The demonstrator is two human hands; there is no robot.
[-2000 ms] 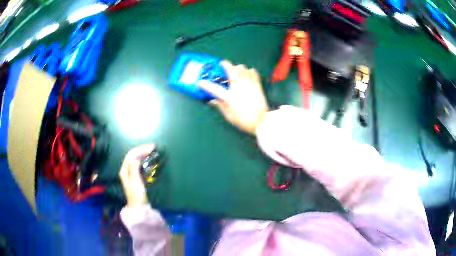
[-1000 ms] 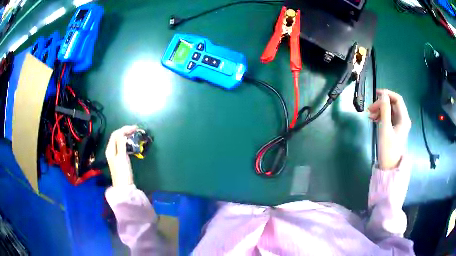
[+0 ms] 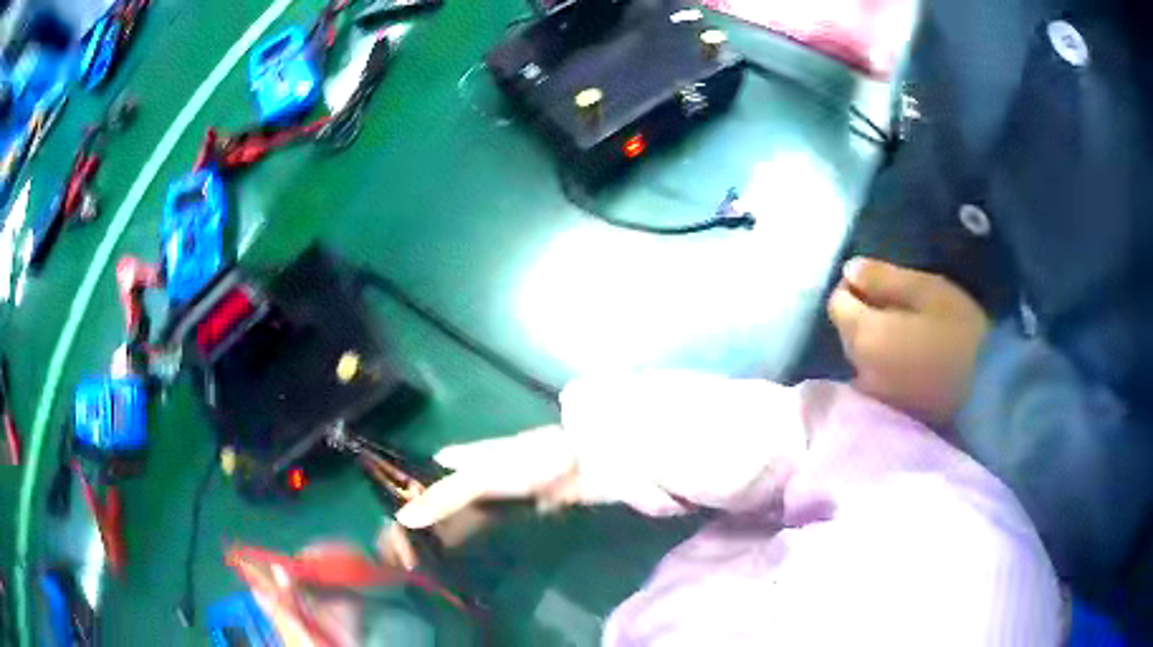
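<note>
The picture is blurred. My right hand [image 3: 474, 493] is at the lower middle, its fingers closed on the black battery clamp [image 3: 395, 474]. The clamp's copper jaws point at the front edge of the black power box [image 3: 304, 367]; I cannot tell if they touch it. The box shows red digits and brass posts. The red battery clamp [image 3: 335, 565] is in front of the box, off the posts. A blurred skin-toned shape by its grips may be my left hand [image 3: 297, 613]. A blue battery tester [image 3: 240, 622] is cut off by the bottom edge.
Another person's hand [image 3: 910, 335] and dark clothing are at the right. A second black box [image 3: 613, 82] with a loose black cable [image 3: 658, 229] is at the top. Blue testers [image 3: 194, 234] with red leads lie left of the box, near the light green line [image 3: 108, 253].
The view has swung right, and the other person and second box now show large. My right hand has closed on the black clamp. The red clamp has come off its post.
</note>
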